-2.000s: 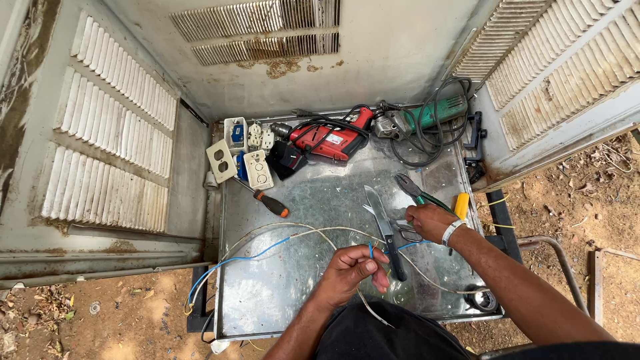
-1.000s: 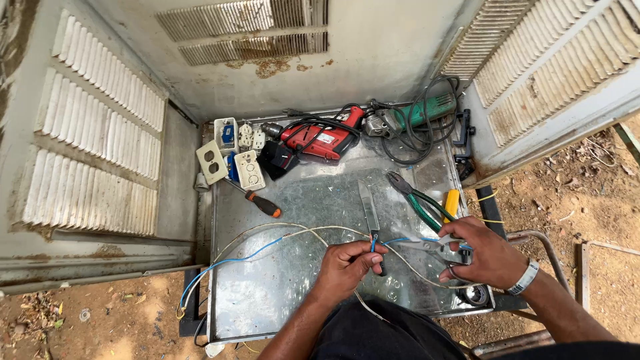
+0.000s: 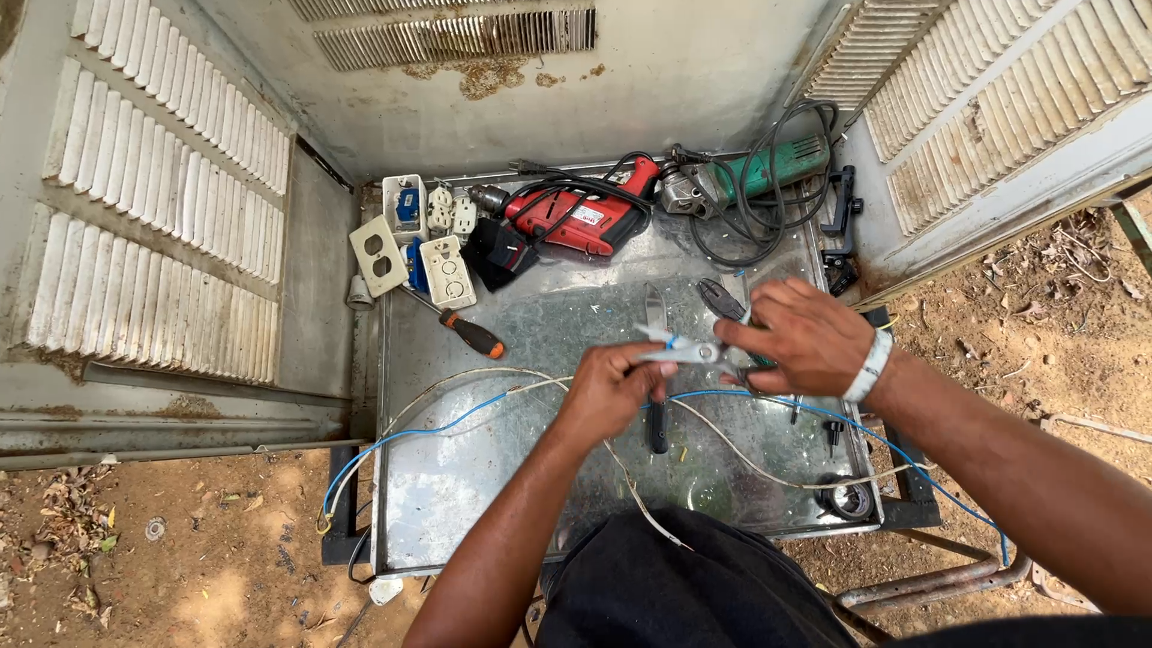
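Observation:
My left hand (image 3: 621, 387) pinches a blue insulated wire (image 3: 432, 429) near its end, above the middle of the metal tray (image 3: 504, 324). Gray metal wire strippers (image 3: 693, 351) are in my right hand (image 3: 801, 337), their jaws reaching across to the blue wire at my left fingertips. Beneath them lies a knife with a black handle (image 3: 659, 427). Green-handled pliers (image 3: 720, 297) lie partly hidden behind my right hand. A whitish cable (image 3: 747, 463) curves over the tray, and another whitish length (image 3: 641, 498) hangs toward my lap.
A red drill (image 3: 576, 216), a green angle grinder (image 3: 769, 171) and a black cord line the back. Outlet boxes (image 3: 447, 274) and a cover plate (image 3: 378, 256) sit at left, near a screwdriver (image 3: 472, 333). A tape roll (image 3: 848, 498) lies at front right. Louvered metal panels (image 3: 153, 297) surround the tray.
My right hand has brought the strippers up to the wire at my left hand. The blue wire now runs across to the right edge of the tray and hangs over it.

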